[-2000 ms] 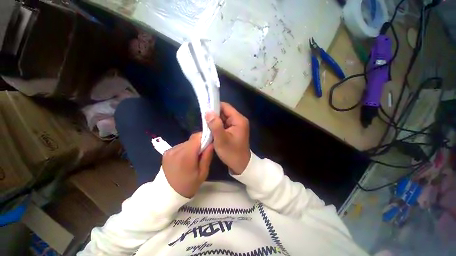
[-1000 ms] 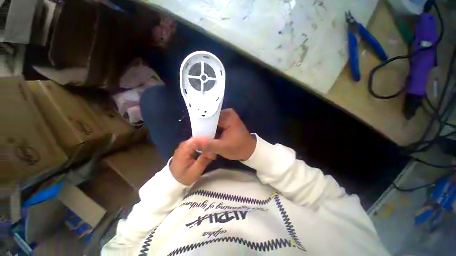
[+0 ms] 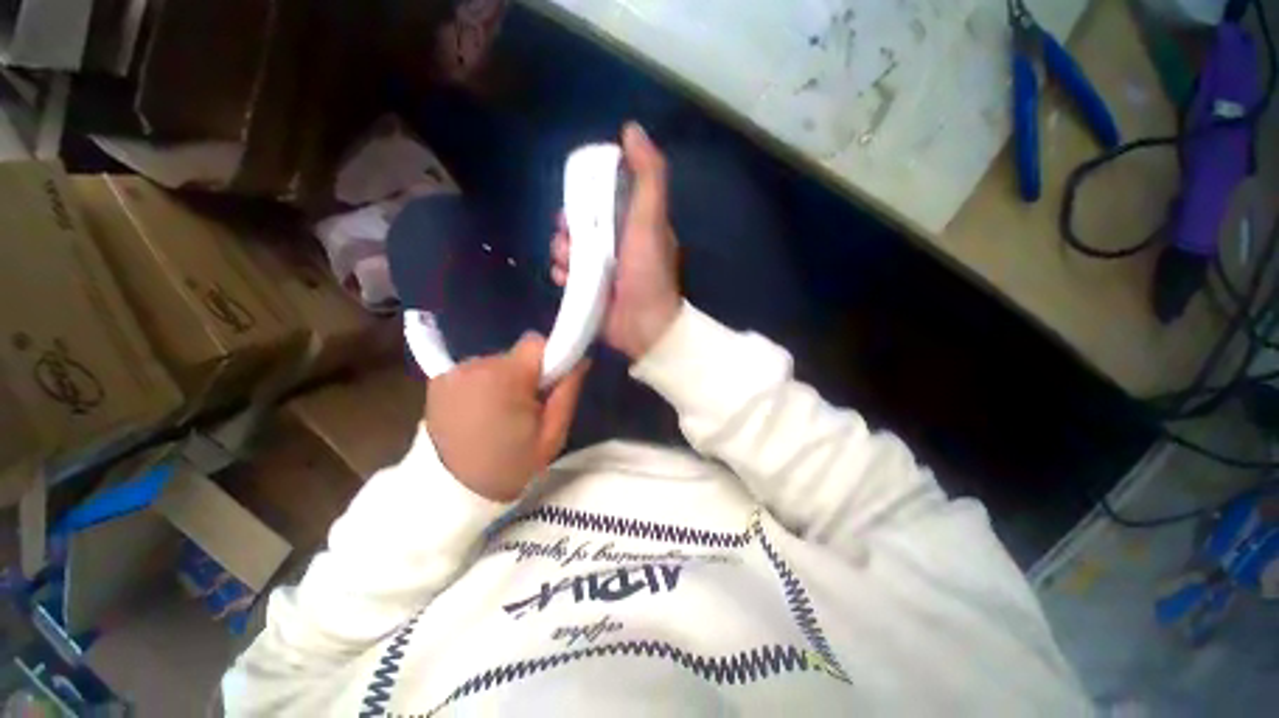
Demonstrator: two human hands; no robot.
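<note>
A white curved neck fan housing (image 3: 591, 232) is held over my lap, seen edge-on with its wide end up. My right hand (image 3: 648, 253) wraps the wide end, palm against it, with fingertips showing on the far side. My left hand (image 3: 491, 421) pinches the narrow lower end. A second slim white piece (image 3: 425, 341) sticks out beyond my left hand; its lower part is hidden by that hand, so its hold is unclear. Thin dark red wires near my knee are faint and blurred.
A pale marked bench (image 3: 842, 98) is at upper right, with blue-handled nippers (image 3: 1028, 105), a purple electric screwdriver (image 3: 1215, 154) and black cords. Brown cardboard boxes (image 3: 211, 302) stand at left. Blue parts (image 3: 1220, 568) lie at lower right.
The housing has turned from its grille face to edge-on. My right hand has moved up from the narrow end to the wide end. The slim white piece shows again at left.
</note>
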